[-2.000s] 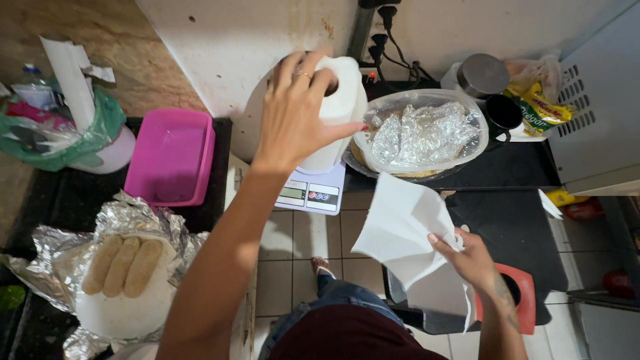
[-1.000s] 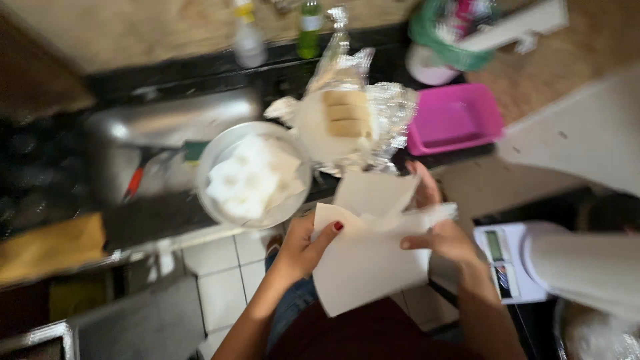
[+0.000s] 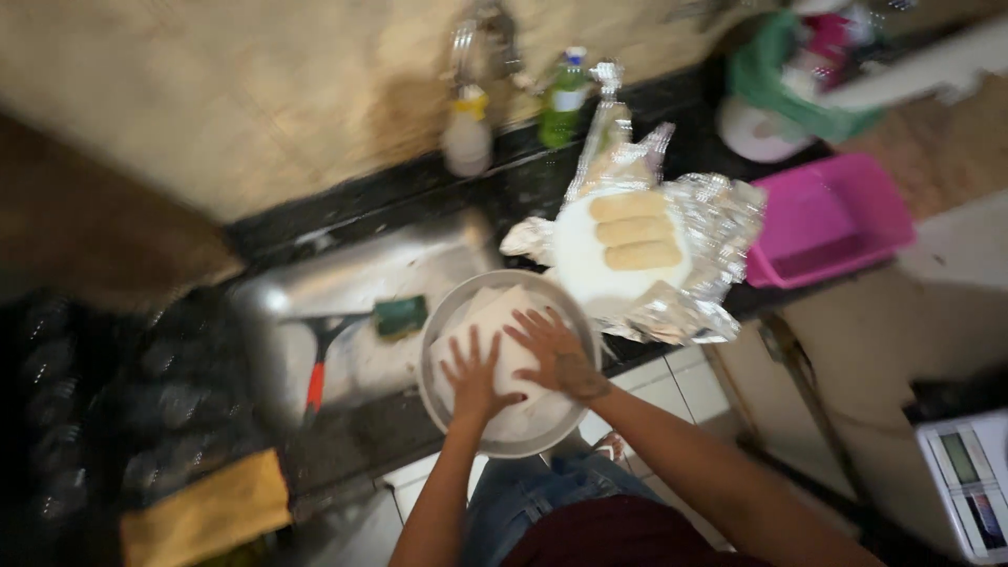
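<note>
A round metal pan (image 3: 512,444) rests at the front edge of the counter, partly over the sink. White paper towels (image 3: 482,315) lie in it. My left hand (image 3: 475,378) is spread flat on the paper at the left, and my right hand (image 3: 555,354) presses on it at the right, fingers apart. What lies beneath the paper is hidden. To the right, a white plate (image 3: 579,264) on crumpled aluminum foil (image 3: 713,228) bears several pale dough-like rolls (image 3: 639,231).
The steel sink (image 3: 354,276) holds a green sponge (image 3: 400,316) and a red-handled tool (image 3: 316,378). Bottles (image 3: 561,102) stand behind. A pink plastic tub (image 3: 831,220), a green-bagged bin (image 3: 764,130) and a kitchen scale (image 3: 965,472) are at the right, a yellow cloth (image 3: 209,512) lower left.
The paper towels I held in both hands in front of me are in the pan, with both hands down on them. The view has swung from the scale and paper roll to the sink.
</note>
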